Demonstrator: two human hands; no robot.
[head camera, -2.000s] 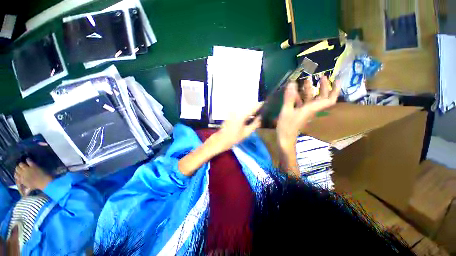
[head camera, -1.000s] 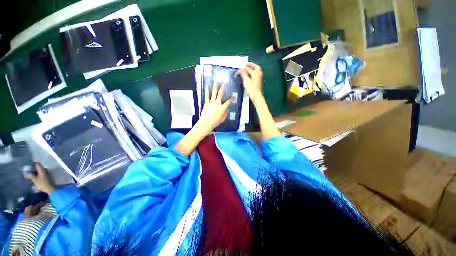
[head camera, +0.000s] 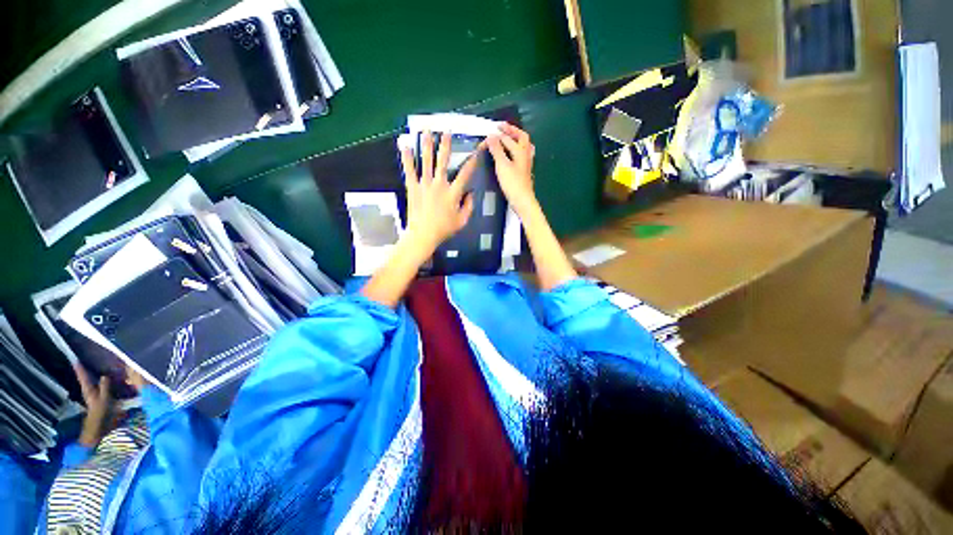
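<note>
A black panel (head camera: 482, 235) with small pale squares lies on white sheets (head camera: 449, 123) in front of me. My left hand (head camera: 434, 199) lies over the panel's left part with its fingers spread. My right hand (head camera: 512, 162) is at the panel's upper right corner, thumb and finger close together there; whether they pinch something is too small to tell. A white sticker backing sheet (head camera: 374, 225) with a grey centre lies just left of the panel, on a black mat (head camera: 332, 180).
Panel stacks with white sheets (head camera: 225, 277) stand at left, more panels (head camera: 199, 89) behind them. Another person's hand (head camera: 96, 402) is at lower left. A large carton (head camera: 752, 272), white-edged pile (head camera: 643, 313) and clear plastic bag (head camera: 716, 131) are at right.
Since two seconds ago, the panel has come from my raised hands onto the white sheets. In the last second, my left hand has moved slightly up and left, while my right hand stays near the corner.
</note>
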